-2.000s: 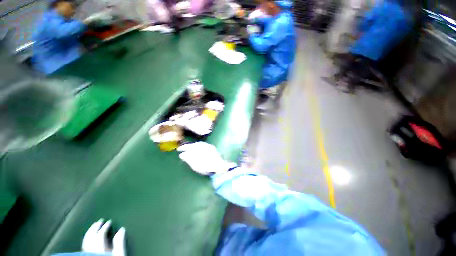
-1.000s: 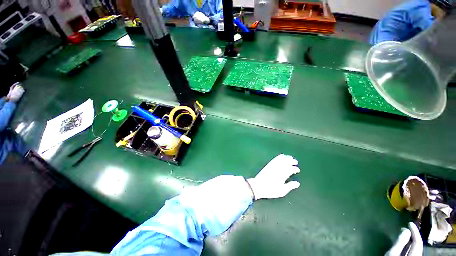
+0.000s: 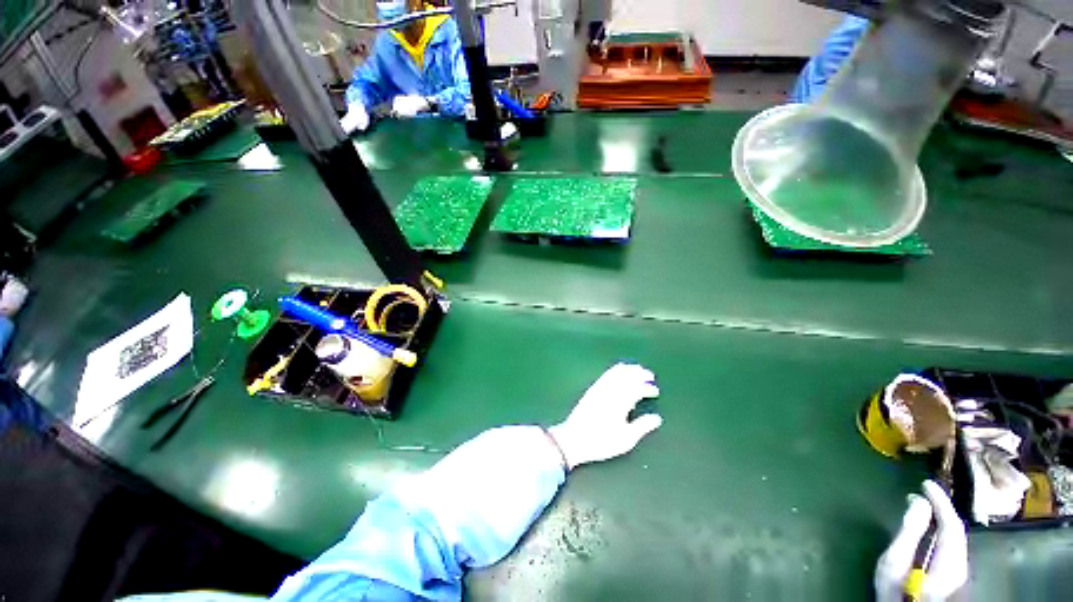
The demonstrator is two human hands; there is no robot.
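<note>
My left hand (image 3: pixel 606 417), in a white glove, rests on the green bench mat (image 3: pixel 706 470) with its fingers apart and nothing seen in it. My right hand (image 3: pixel 924 550), also white-gloved, is at the lower right, holding the black and yellow handle of the soldering iron (image 3: pixel 918 582). The iron points up toward the round yellow-black cleaning pot (image 3: pixel 915 417), whose inside is brownish. Its tip is hard to make out at the pot's edge. The right parts tray (image 3: pixel 975 503), beside the pot, holds a crumpled white cloth (image 3: pixel 995 473).
The left tool tray (image 3: pixel 394 403) holds a yellow ring, a blue tool and a white bottle. Dark pliers (image 3: pixel 179 412), a green spool (image 3: pixel 241 313) and a printed sheet (image 3: pixel 139 356) lie left. Green boards (image 3: pixel 565 208) lie beyond the seam, under a clear hood (image 3: pixel 830 176). A person sits opposite.
The view has swung from the aisle side to the bench. Since one second ago, more of my right hand shows, now with the iron in it. My left hand stays open on the mat.
</note>
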